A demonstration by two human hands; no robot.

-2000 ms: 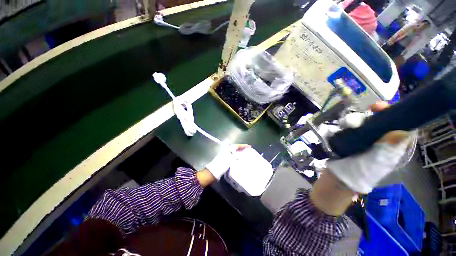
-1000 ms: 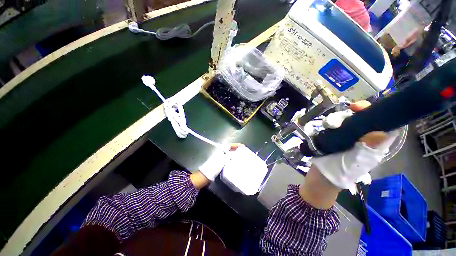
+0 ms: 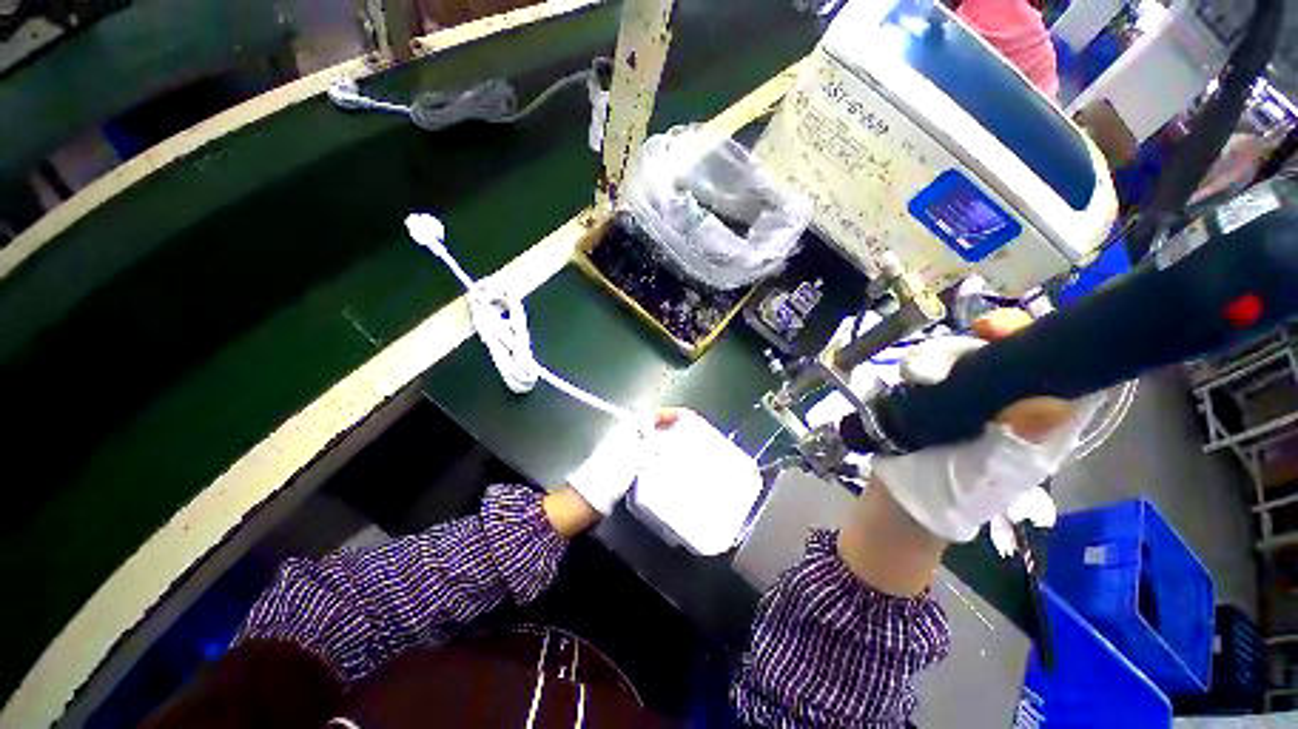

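The white rounded unit (image 3: 695, 487) lies on the dark green bench with its plain white shell up. My left hand (image 3: 621, 459), in a white glove with bare fingertips, holds its left edge. Its white bundled power cord (image 3: 501, 335) runs up and left, with the plug (image 3: 423, 229) over the conveyor. My right hand (image 3: 982, 442), gloved, is wrapped around the large dark automatic screwdriver (image 3: 1082, 349), right of the unit. The screwdriver's metal nose end is beside the unit's right side; its tip is hard to make out.
A yellow-edged tray (image 3: 693, 350) of small black parts carries a crumpled clear bag (image 3: 719, 214). A small dark tray (image 3: 782, 313) and the cream box (image 3: 854, 143) stand behind. A grey plate (image 3: 811, 527) lies right of the unit. Blue bins (image 3: 1139, 584) are at right; another corded unit's cable (image 3: 463, 104) is on the conveyor.
My right hand and the screwdriver have moved left and slightly down toward the unit. The cable on the far conveyor has shifted left. My left hand still holds the unit.
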